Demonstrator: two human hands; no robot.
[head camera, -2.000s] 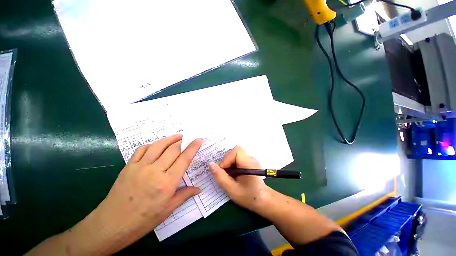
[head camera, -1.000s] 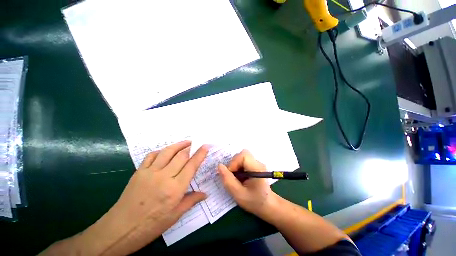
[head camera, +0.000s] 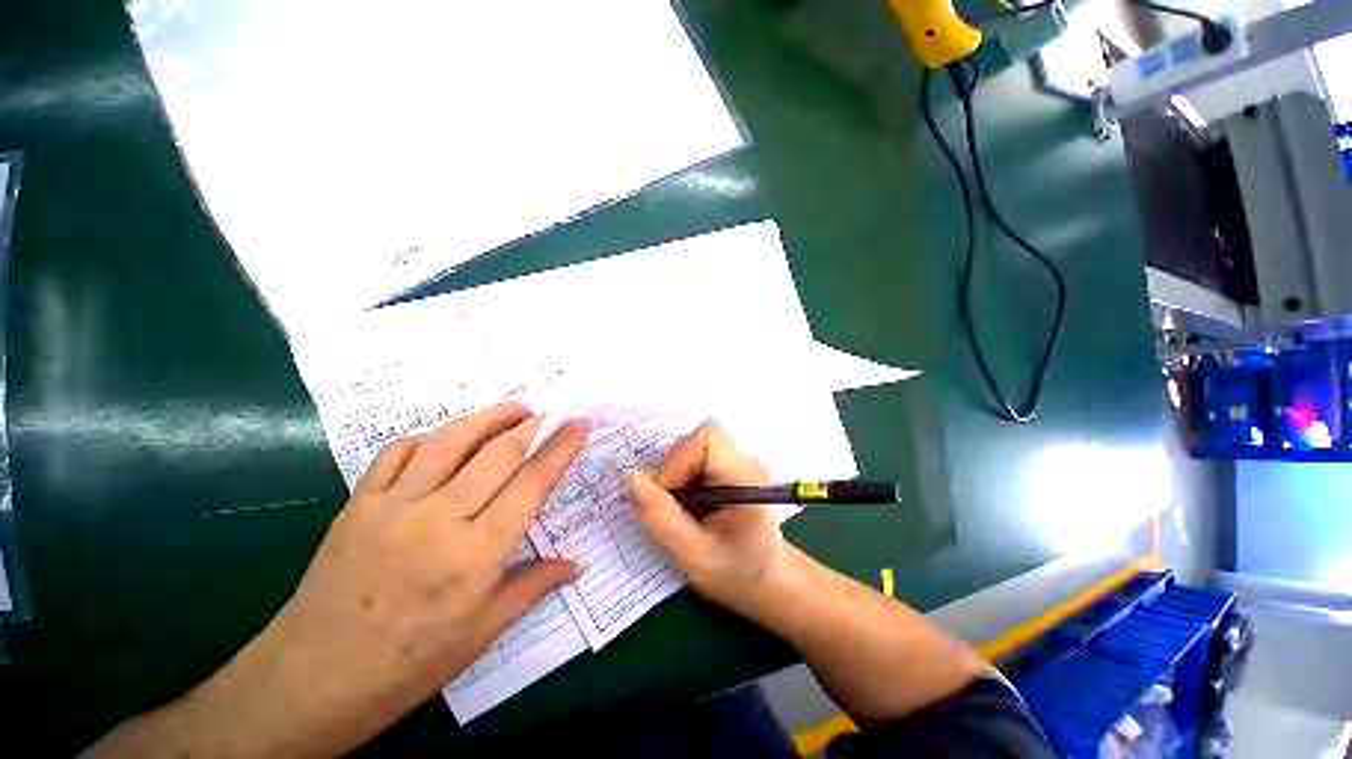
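Note:
Record forms (head camera: 682, 312) with printed grids and handwriting lie on the green mat, one sheet folded over another. My left hand (head camera: 430, 549) lies flat on them, fingers spread, holding nothing. My right hand (head camera: 712, 519) grips a black pen (head camera: 845, 492) with a yellow band. Its tip is hidden by my fingers, at the grid of the upper sheet. A clear document sleeve (head camera: 445, 134) with white sheets lies above the forms, touching or overlapping their upper left corner.
A yellow heat gun (head camera: 934, 30), partly cut off, lies at the top right with its looped black cord (head camera: 971, 267). A power strip (head camera: 1179, 63) is at the right end. Another sleeve (head camera: 9, 445) shows at the left edge. Blue bins (head camera: 1127, 660) stand lower right.
The whole view has shifted slightly back and forth. My right hand and the pen have moved a little over the form. My left hand stays on the sheets.

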